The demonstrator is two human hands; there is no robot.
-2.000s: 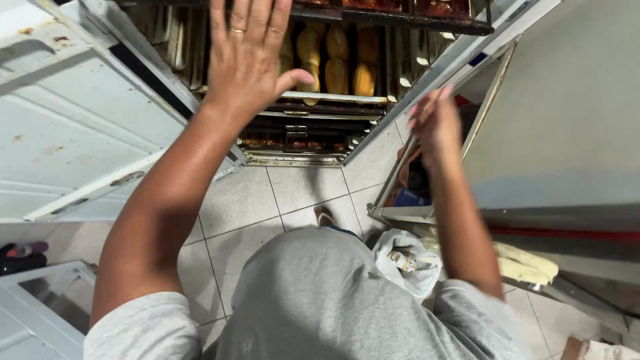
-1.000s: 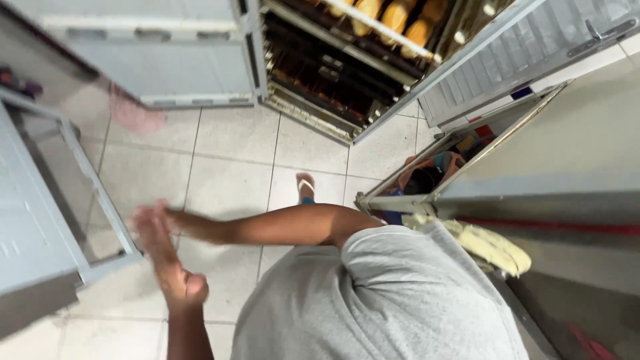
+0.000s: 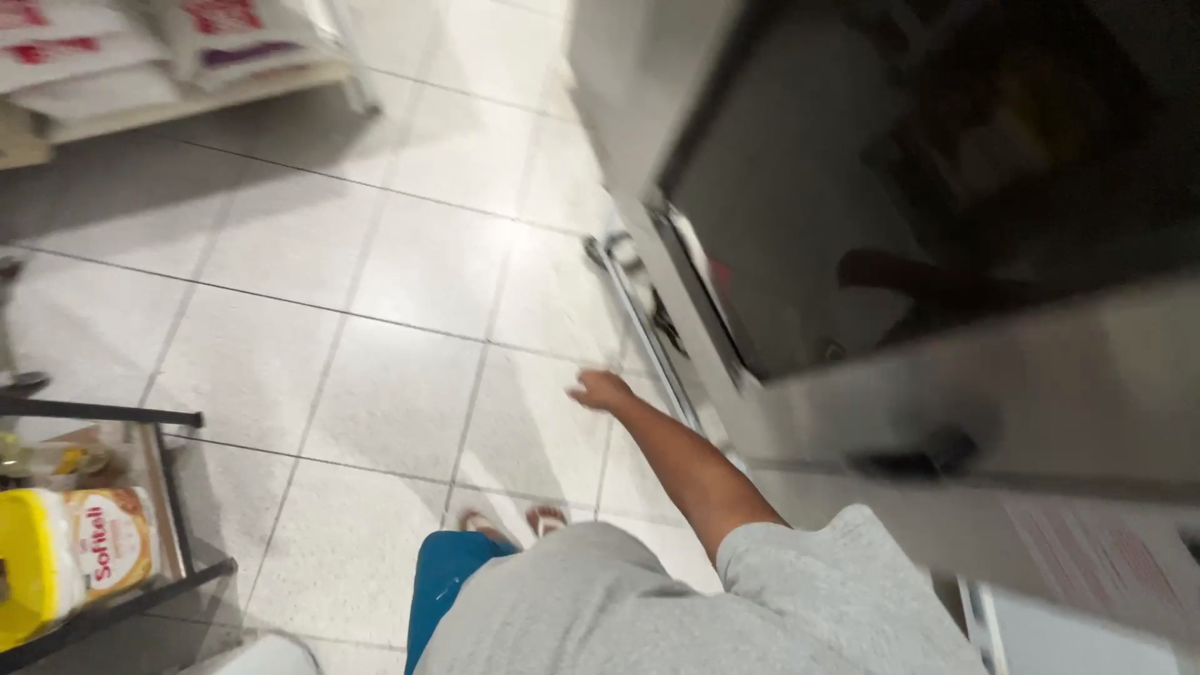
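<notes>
My right hand (image 3: 600, 389) hangs in front of me over the tiled floor, slightly blurred, with its fingers loosely curled; I cannot tell whether they are closed. It appears to hold nothing. Close to its right stands a steel appliance with a dark glass front (image 3: 797, 187) that shows faint reflections. A blurred black handle or knob (image 3: 914, 457) sits on the steel body. My left hand is out of view.
At the lower left, a dark-framed rack (image 3: 178, 506) holds a yellow-lidded plastic tub (image 3: 28, 567). Printed sacks (image 3: 234, 42) lie on a low shelf (image 3: 206, 103) at the upper left. A white rounded object (image 3: 262, 656) stands at the bottom edge.
The view has swung from the open rack cabinet with bread to the glass-fronted appliance and sacks. Both hands showed earlier; now only the right hand shows, lowered at my side.
</notes>
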